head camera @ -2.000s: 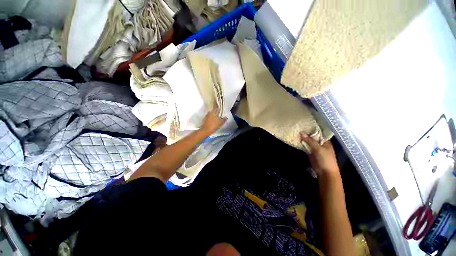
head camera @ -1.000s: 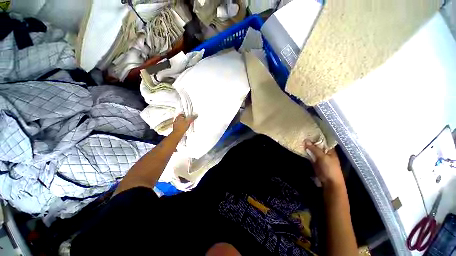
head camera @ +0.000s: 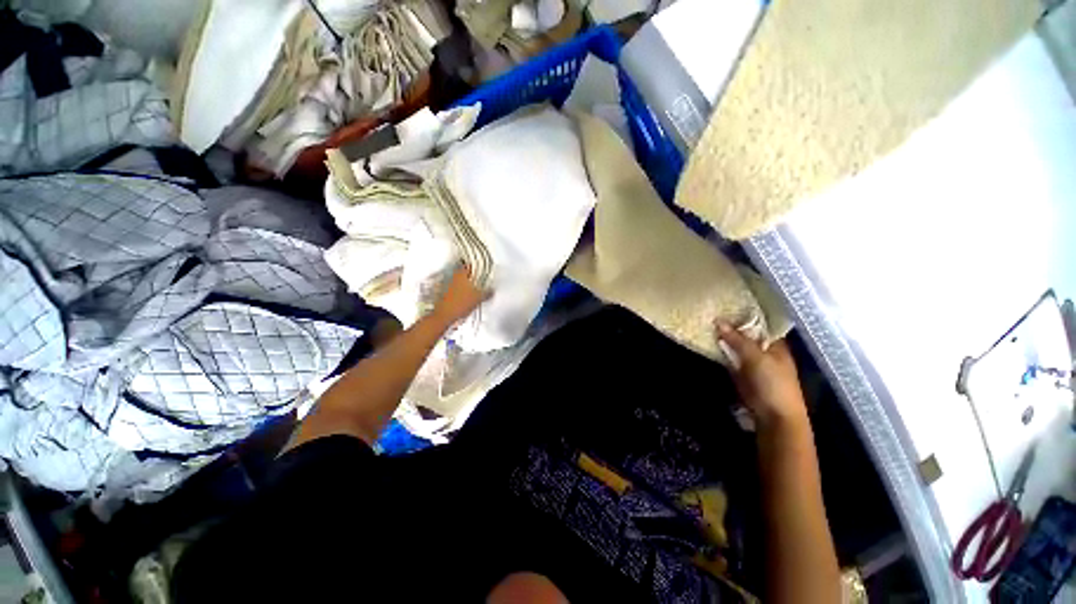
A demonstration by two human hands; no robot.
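A pile of white and beige fabric panels (head camera: 519,189) lies over the blue crate. My left hand (head camera: 458,295) is on the layered edges of the pile, its fingertips partly hidden among them. My right hand (head camera: 761,366) grips the near end of a beige fleecy panel (head camera: 661,266), which stretches back to the crate's right side. Another large beige fleecy panel (head camera: 826,112) lies on the white table to the right.
Blue crate (head camera: 549,73) under the pile. Grey quilted pieces (head camera: 224,354) heaped at left. Bundled panels (head camera: 384,59) at back. White table's ruled edge (head camera: 844,354) at right, with red-handled scissors (head camera: 991,537), a black phone (head camera: 1041,566) and the needle plate (head camera: 1024,375).
My left hand has moved over the pile, first leftward, then slightly right. The white panels have shifted, and several layered edges show beside my hand again. My right hand keeps its grip.
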